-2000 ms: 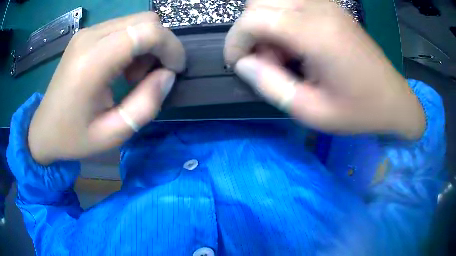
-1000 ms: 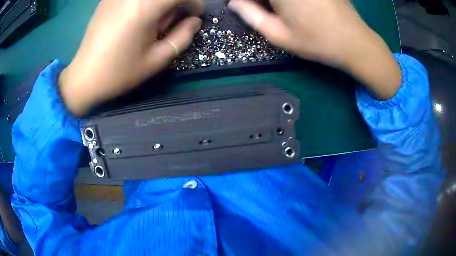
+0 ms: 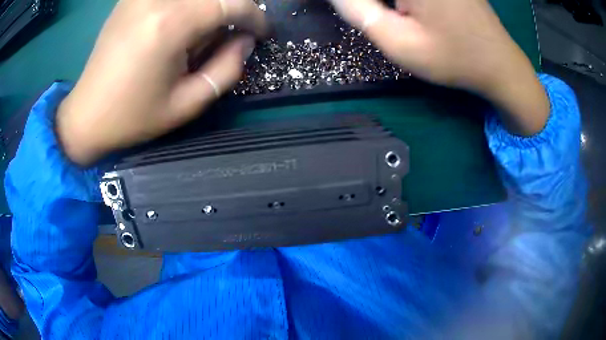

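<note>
A stack of black plates (image 3: pixel 259 192) lies at the table's front edge, ribbed edges showing at its back. The top plate has silver-rimmed rings at both ends and a row of small holes along the middle; the two left ones show bright metal pieces. Behind it the black parts tray (image 3: pixel 312 91) holds many small shiny metal fasteners (image 3: pixel 299 63). My left hand (image 3: pixel 159 73) is over the tray's left part, fingers curled. My right hand (image 3: pixel 432 40) is over the tray's right part, its fingers cut off by the top edge. Whether either hand holds a fastener cannot be told.
More black plates (image 3: pixel 20 26) lie at the far left of the green table mat (image 3: pixel 465 146). My blue smock sleeves (image 3: pixel 538 166) flank the stack. Part of a person is cut off at the lower left edge. Grey floor shows at the right.
The view has shifted from a plate close under both hands to the stack, with both hands over the tray. In the last second my left hand moved slightly left and the right slightly right.
</note>
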